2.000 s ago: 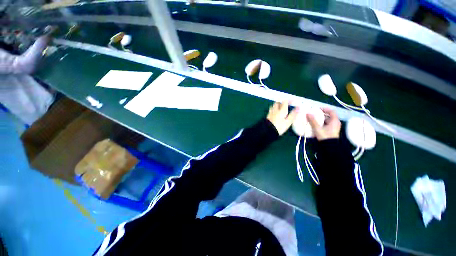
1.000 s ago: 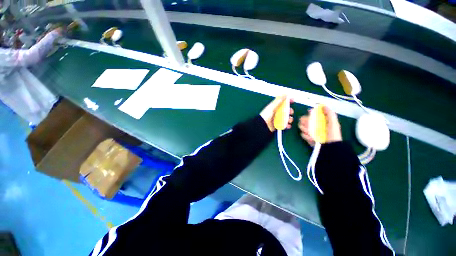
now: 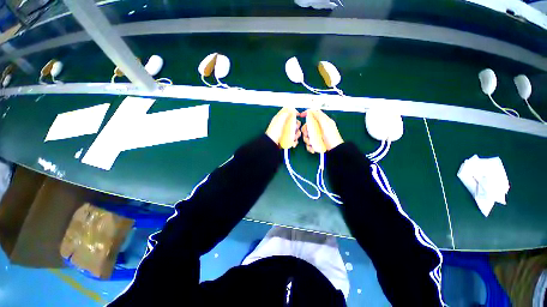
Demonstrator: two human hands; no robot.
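Note:
My left hand [image 3: 279,127] holds an oval corded product [image 3: 289,132] on edge, its yellow-tan face showing. My right hand [image 3: 327,131] holds another oval corded product [image 3: 314,133], also with yellow-tan showing. The two pieces are side by side with a small gap, just in front of the pale metal rail. White cords hang down from both in loops over the green bench. A white oval pair [image 3: 384,124] lies to the right of my right hand, its cords trailing toward my sleeve.
Beyond the rail [image 3: 240,95] lie several corded ovals, including a pair [image 3: 214,66]. White paper sheets [image 3: 162,126] lie left, a crumpled white piece [image 3: 486,181] right. A slanted metal post [image 3: 111,45] stands left. A carton [image 3: 37,216] and taped package [image 3: 96,240] are below the bench.
The pieces, white faces showing two seconds ago, were turned and parted to show yellow-tan; now they are closer together. The view has swung right, showing more ovals at the right.

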